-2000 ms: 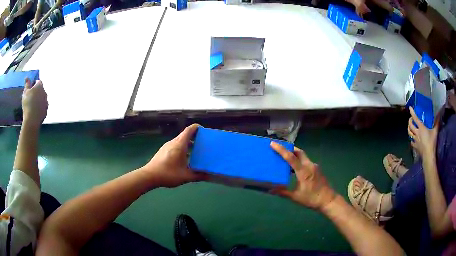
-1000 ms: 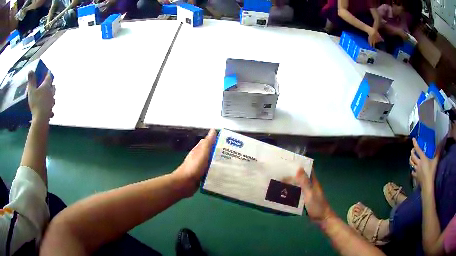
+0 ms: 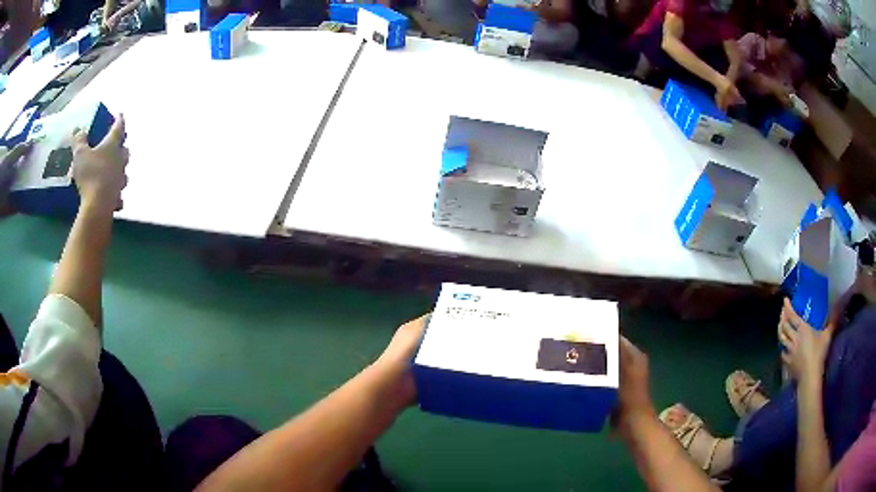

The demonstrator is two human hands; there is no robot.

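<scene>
A closed product box (image 3: pixel 499 332) is held over the green floor, below the table's front edge. Its white printed face is up, with a blue logo and a dark picture, and a blue side faces me. My left hand (image 3: pixel 401 357) holds its left end. My right hand (image 3: pixel 634 384) holds its right end. Both hands' fingers are partly hidden by the box. An open product box (image 3: pixel 485 207) stands on the table ahead, flap up, with a white rounded thing inside and a small blue flap at its left.
White table (image 3: pixel 384 154) has a dark gap left of centre. Another open box (image 3: pixel 718 226) stands at right. A left neighbour holds a closed box (image 3: pixel 58 159); a right neighbour holds an open one (image 3: pixel 815 269). More boxes and people line the far side. Sandalled feet show lower right.
The box in my hands has turned from its blue side, through a tilted white face, to lying with the white face up and blue side toward me. The left neighbour's box has tilted and moved right.
</scene>
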